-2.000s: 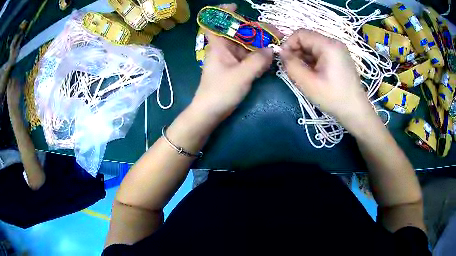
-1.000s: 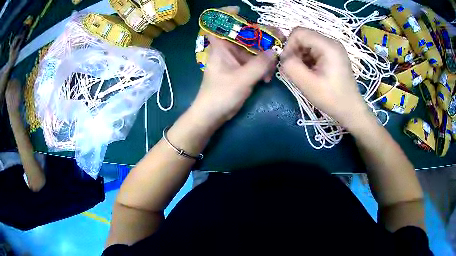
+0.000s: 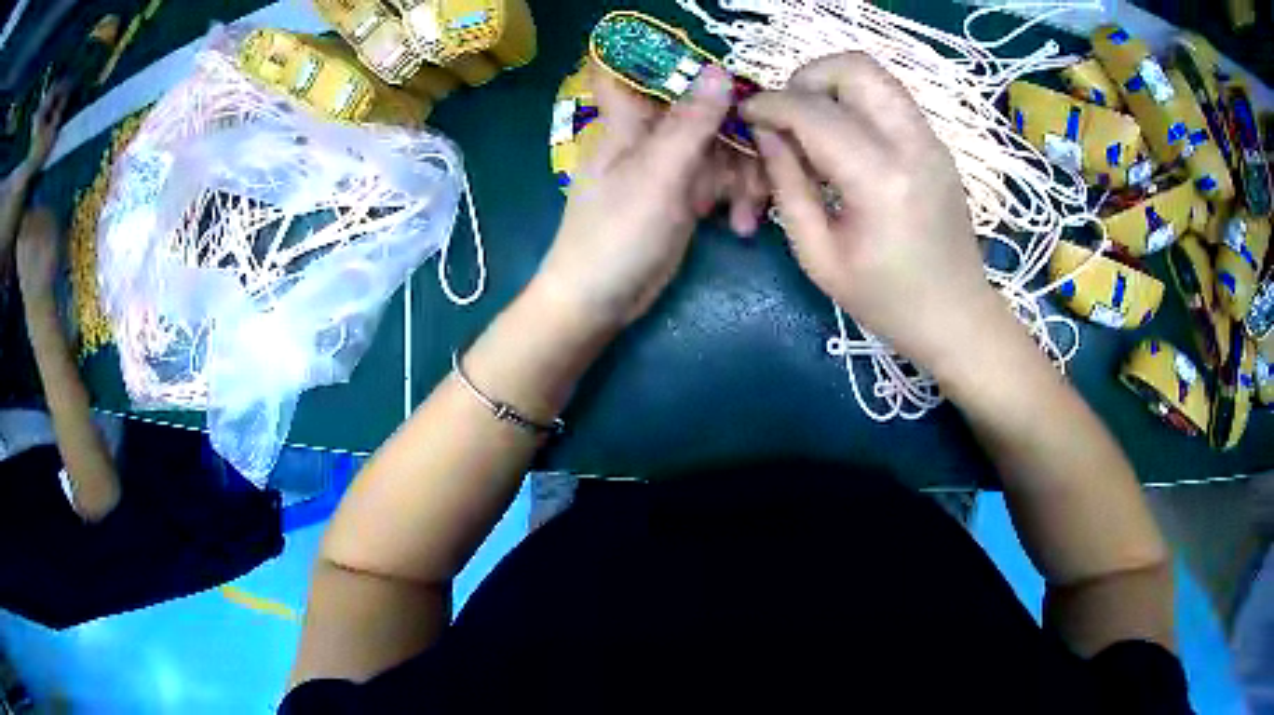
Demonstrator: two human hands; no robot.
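My left hand (image 3: 632, 189) holds an open yellow-rimmed housing half (image 3: 650, 56) near the top centre, with a green circuit board at its upper left end. Both hands cover most of its lower right end, where a little red and blue shows. The fingertips of my right hand (image 3: 873, 196) are pinched at that end, touching the housing; what they pinch is hidden. White cord loops (image 3: 894, 70) lie heaped behind and beside my right hand. Another yellow unit (image 3: 569, 126) lies partly behind my left hand.
A crumpled clear bag (image 3: 252, 335) with white cords lies at left. Stacked yellow housings (image 3: 468, 28) stand at the upper left. A pile of yellow units (image 3: 1069, 133) lies at right. Another person's arm (image 3: 63, 363) is at far left, near tiny yellow parts (image 3: 91, 252).
The housing has shifted slightly right and is more covered. My left thumb has moved up onto it, and my right fingertips have moved left and up over its lower end.
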